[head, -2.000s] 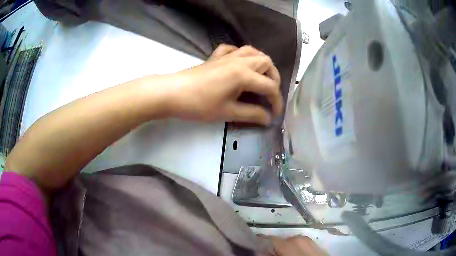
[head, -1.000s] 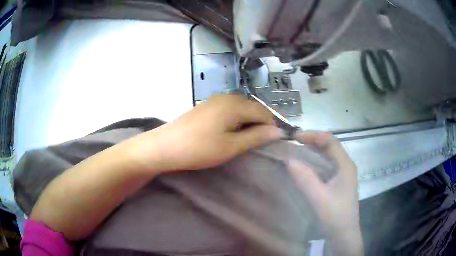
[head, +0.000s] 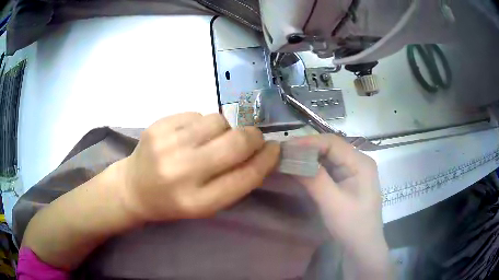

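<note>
A large grey-taupe garment piece (head: pixel 246 235) lies over the table's front part, below my hands. My left hand (head: pixel 202 164) pinches the cloth's edge between thumb and fingers, just in front of the machine's plate. My right hand (head: pixel 350 180) pinches the same edge a little to the right. Between them a short piece of grey-green ribbed edge (head: pixel 299 158) shows, held up off the table. The presser foot area (head: pixel 276 71) is behind my hands, with the shiny binder arm (head: pixel 312 112) slanting right and down from it.
The off-white machine head (head: pixel 306 24) hangs above the plate. A pale knurled knob (head: pixel 367 85) and green-handled snips (head: pixel 429 66) are to the right. Dark stitched cloth (head: pixel 235 12) lies behind the foot. A printed ruler tape (head: pixel 437 186) runs along the table's front edge.
From two seconds ago, my left hand has come from the cloth behind the foot to the front piece, and my right hand has come into view. Since one second ago, both hold the edge slightly lower.
</note>
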